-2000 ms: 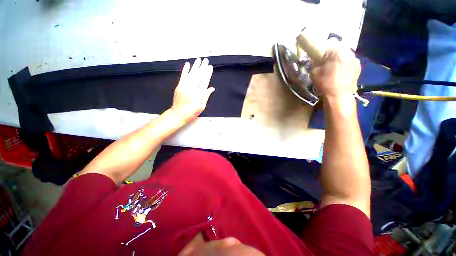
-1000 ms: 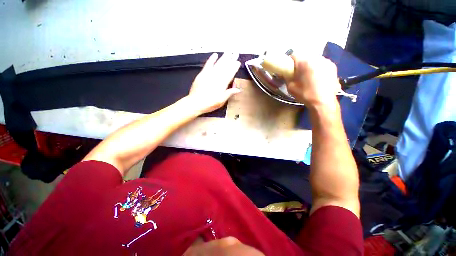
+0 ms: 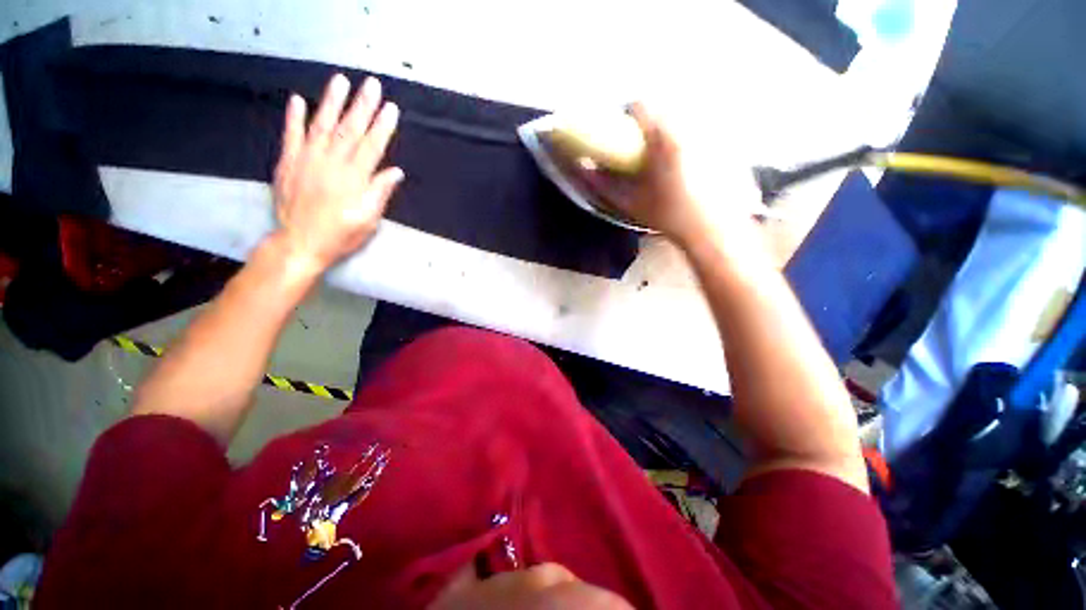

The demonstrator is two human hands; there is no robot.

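Note:
A long dark fabric strip (image 3: 465, 179) lies along the near side of the white table, with a raised fold line near its far edge. My left hand (image 3: 330, 179) lies flat on the strip, palm down with fingers apart, holding nothing. My right hand (image 3: 669, 179) grips the pale handle of the steam iron (image 3: 584, 161). The iron's pointed tip faces left and its soleplate is on the strip's right end. The iron and right hand are somewhat blurred.
A yellow hose (image 3: 977, 170) and black cable run right from the iron. A navy cloth (image 3: 852, 265) lies at the table's right end. Light-blue garments (image 3: 971, 316) hang at the right. Dark fabric lies at the far edge. A red crate (image 3: 113, 253) is below left. Floor tape (image 3: 304, 386) shows.
The view has turned and shifted. My left hand has moved left along the strip, away from the iron. The iron has moved from the strip's right edge onto the strip.

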